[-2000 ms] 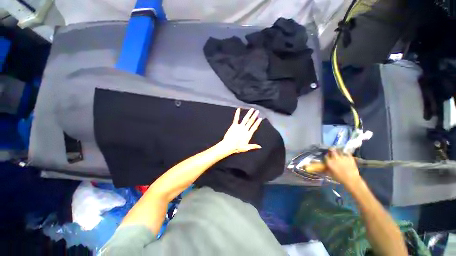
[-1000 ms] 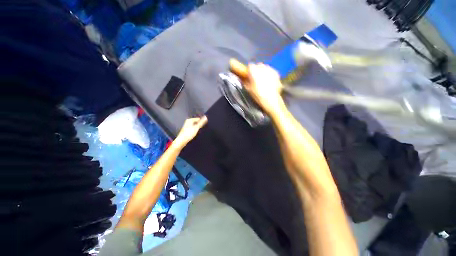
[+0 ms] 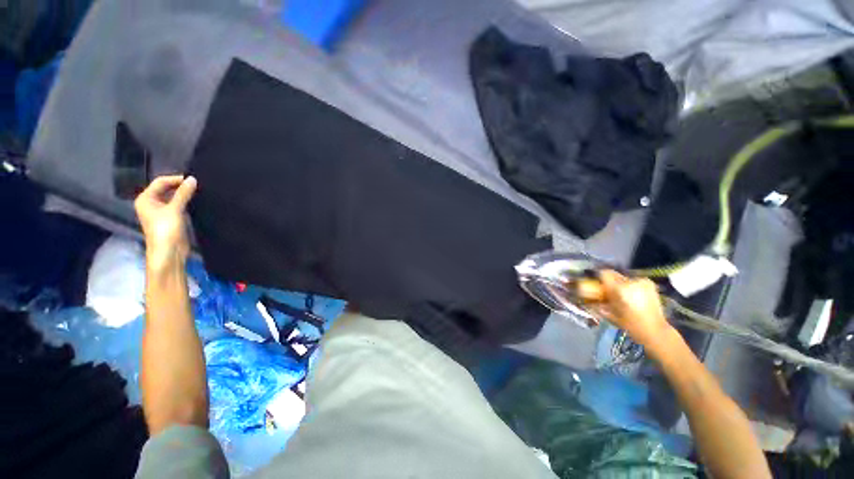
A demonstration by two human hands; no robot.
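A black garment (image 3: pixel 356 201) lies flat along the near side of the grey pressing table (image 3: pixel 384 75). My left hand (image 3: pixel 167 210) pinches the garment's left edge between thumb and fingers. My right hand (image 3: pixel 632 301) grips the handle of the silver steam iron (image 3: pixel 554 279). The iron is at the garment's right end, its pointed tip towards the left. Whether its sole touches the cloth cannot be told.
A crumpled black garment (image 3: pixel 576 126) lies at the back right. A yellow hose (image 3: pixel 728 192) and a pale hose (image 3: pixel 758 341) run right from the iron. A phone (image 3: pixel 129 161) lies at the left. A blue block (image 3: pixel 323 19) is at the far edge. Blue plastic bags (image 3: pixel 239 374) lie below.
The iron and my right hand have moved from the garment's left end to its right end. My left hand is still at the left edge. The view has turned back.
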